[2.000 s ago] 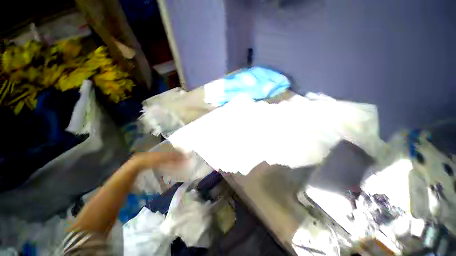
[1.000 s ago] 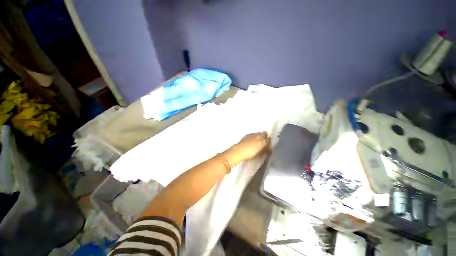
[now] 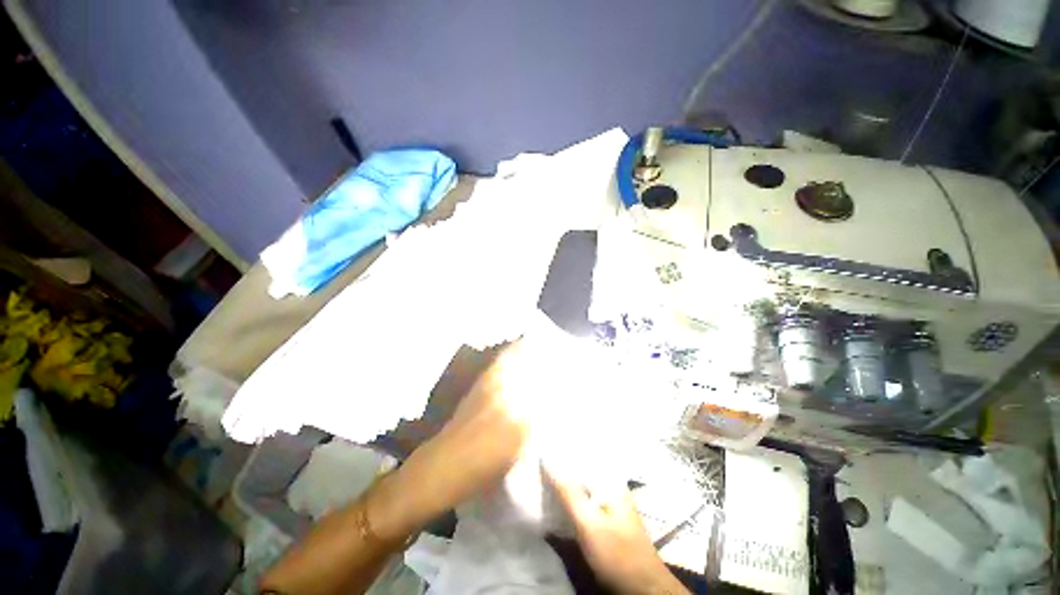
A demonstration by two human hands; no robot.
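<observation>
My left hand (image 3: 494, 401) and my right hand (image 3: 593, 511) are close together at the left end of the cream overlock machine (image 3: 837, 221). A white fabric piece (image 3: 506, 523) lies between and under them and hangs toward me. Strong lamp glare hides my left fingertips, the needle area and much of the fabric. My left hand is on the fabric; the grip of my right fingers does not show clearly. A large white fabric stack (image 3: 360, 349) lies flat to the left of the machine.
A blue-and-white bundle (image 3: 372, 215) lies by the purple wall. A grey plate (image 3: 570, 285) shows beside the machine head. Silver tensioners (image 3: 860, 355) line the machine front. White scraps (image 3: 976, 517) lie at the right. Yellow pieces (image 3: 70, 355) are at the far left.
The view has swung right toward the machine. My left hand has brought a white piece from the stack to the needle area. My right hand has come into view.
</observation>
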